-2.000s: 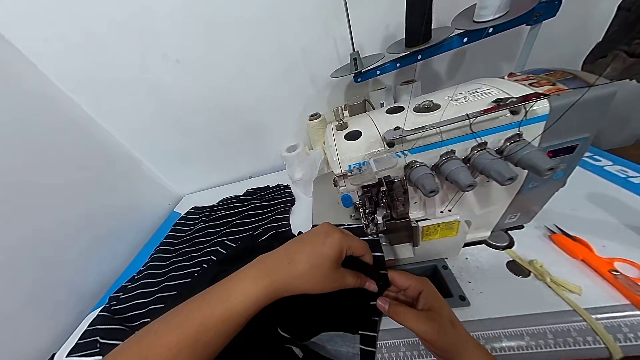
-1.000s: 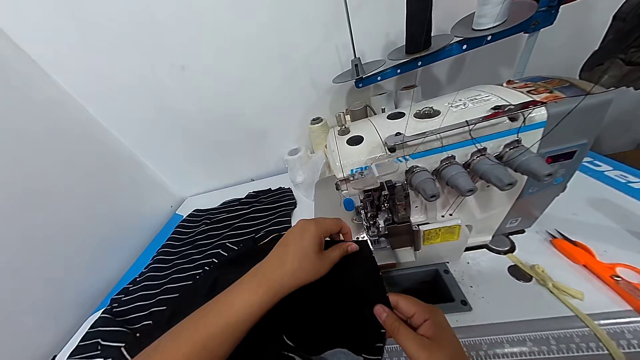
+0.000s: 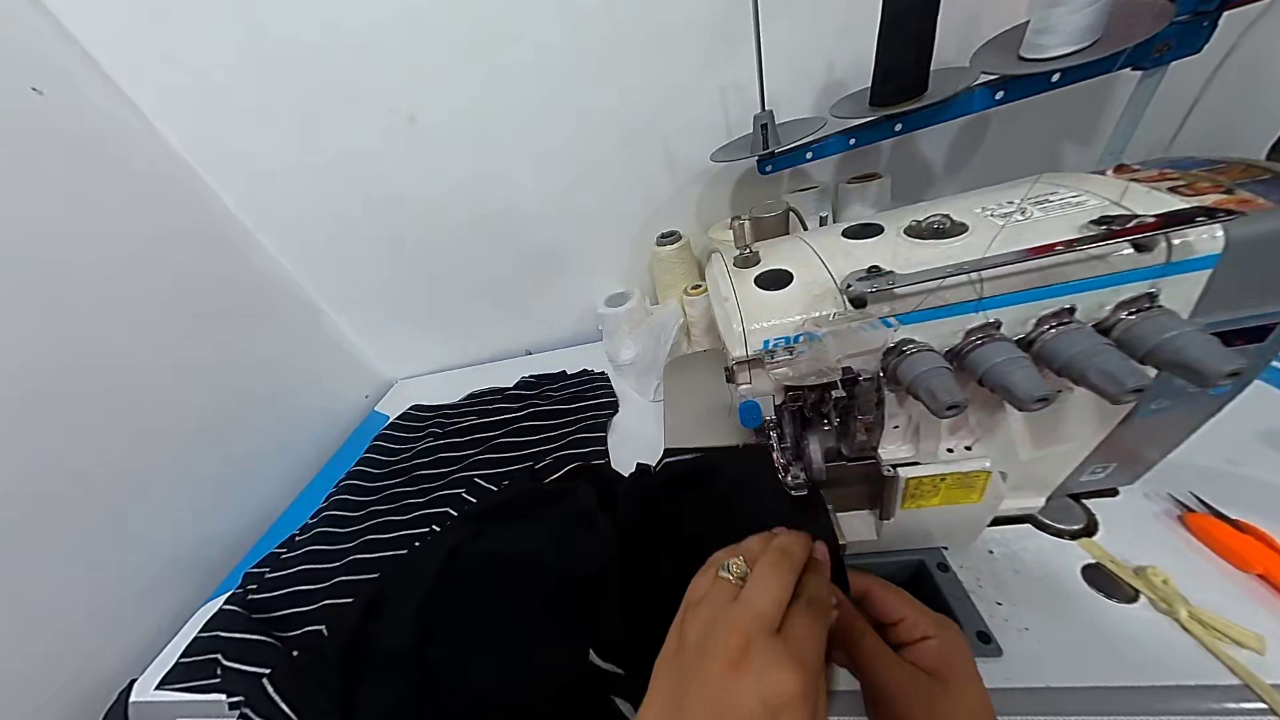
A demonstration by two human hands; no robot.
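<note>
Black fabric (image 3: 520,590) with a white-striped part (image 3: 440,450) lies over the left of the table and reaches under the presser foot (image 3: 793,480) of a white overlock sewing machine (image 3: 1000,250). My left hand (image 3: 750,630), a ring on one finger, rests on the fabric just in front of the foot, its fingertips at the cloth's right edge. Right beside it, my right hand (image 3: 905,640) pinches that same edge between thumb and fingers. The fingertips of both hands nearly meet, and part of the grip is hidden.
Thread cones (image 3: 674,265) stand behind the machine, below a blue thread rack (image 3: 900,125). Orange-handled scissors (image 3: 1235,540) and a knotted cream strip (image 3: 1170,595) lie at the right. A dark recess (image 3: 925,590) opens beside my right hand. Walls bound the back and left.
My left hand has moved from beside the presser foot toward the front, close to my right hand. The black fabric now lies flatter under the foot. The view has shifted somewhat.
</note>
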